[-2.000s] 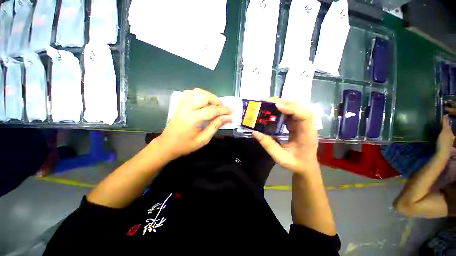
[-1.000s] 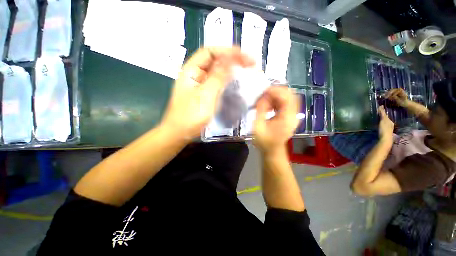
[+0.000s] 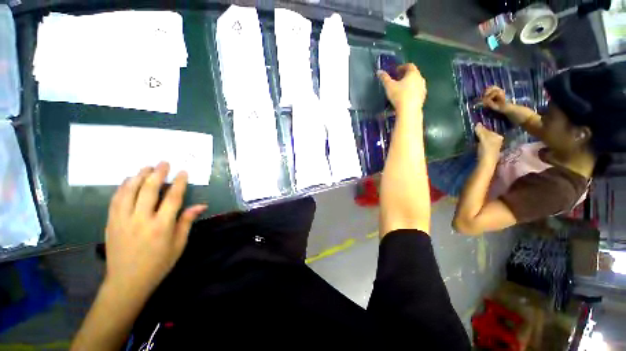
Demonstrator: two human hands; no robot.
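Observation:
A white sleeve (image 3: 141, 154) lies flat on the green bench. My left hand (image 3: 147, 219) is palm down with its fingers spread, fingertips at the sleeve's near edge, holding nothing. My right hand (image 3: 406, 89) reaches to the tray's far right pocket, thumb and fingers around the end of a purple mobile phone (image 3: 388, 63); the hand hides part of it. The clear blister tray (image 3: 237, 185) holds several white wrapped phones (image 3: 257, 154) at left and dark purple phones (image 3: 371, 140) at its near right.
A stack of empty sleeves (image 3: 110, 58) lies beyond the flat sleeve. Another tray (image 3: 41, 206) with wrapped phones is at the left edge. At right, another person (image 3: 535, 168) works over a tray of purple phones (image 3: 473, 82). A red stool (image 3: 367, 193) stands below the bench.
The phone and sleeve my hands held together are no longer in them; another white wrapped phone shows in the tray's near row. My hands have separated, left onto a flat sleeve, right to a phone.

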